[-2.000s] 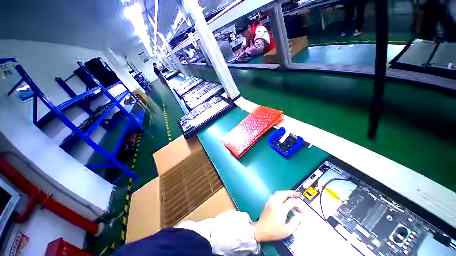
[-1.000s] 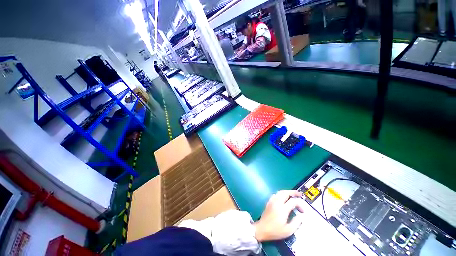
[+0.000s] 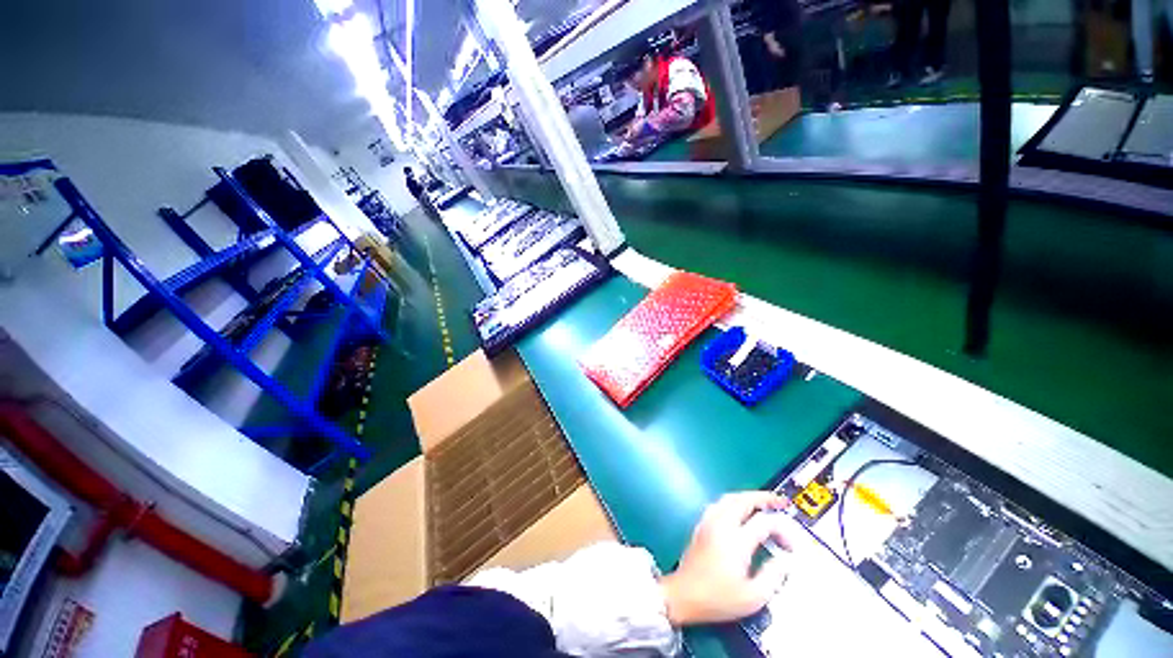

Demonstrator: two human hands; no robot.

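Observation:
An open laptop chassis lies at the lower right, cut off by the picture's edge. Its dark motherboard fills the far half, with a thin black wire and a yellow patch at its left. My left hand rests at the chassis's left edge, fingers curled and thumb apart. Whether the fingertips pinch anything small is not clear. My right hand is out of the picture.
A red bubble-wrap bag and a blue bin of small dark parts lie on the green bench beyond the laptop. More open laptops queue behind. A divided carton stands below left. A person works across the line.
The view has shifted slightly, so the bench things sit a little further right. My left hand stays at the chassis's left edge.

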